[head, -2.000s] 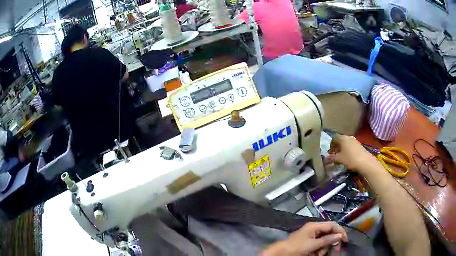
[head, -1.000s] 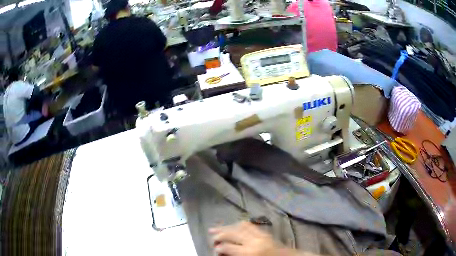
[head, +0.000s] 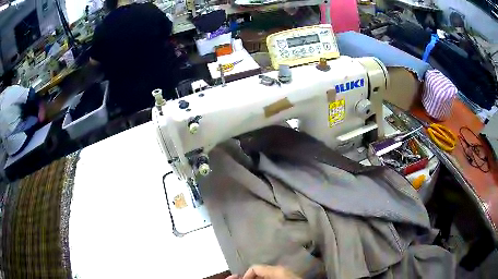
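Note:
The large grey-brown garment (head: 338, 201) lies in loose folds under the machine arm and over the bed's right side. Its left edge runs down from beside the presser foot (head: 195, 192); whether it is under the foot cannot be told. My left hand (head: 267, 272) shows only in part at the bottom edge, by the garment's lower left edge; its grip is hidden. My right hand is out of the picture. The white lockstitch machine (head: 245, 109) stands above the cloth, its needle plate area (head: 183, 204) uncovered left of the garment.
A tool tray (head: 404, 158) stands right of the machine. Yellow-handled scissors (head: 441, 136) and a dark cord lie on the orange table (head: 486, 182). Plaid cloth (head: 38, 218) lies left of the white table (head: 109, 201). A person in black (head: 134, 54) is behind, near a white bin (head: 87, 120).
The view has swung left and down. My right hand has left the area beside the tool tray and is out of view. My left hand has moved left across the cloth, then to the bottom edge.

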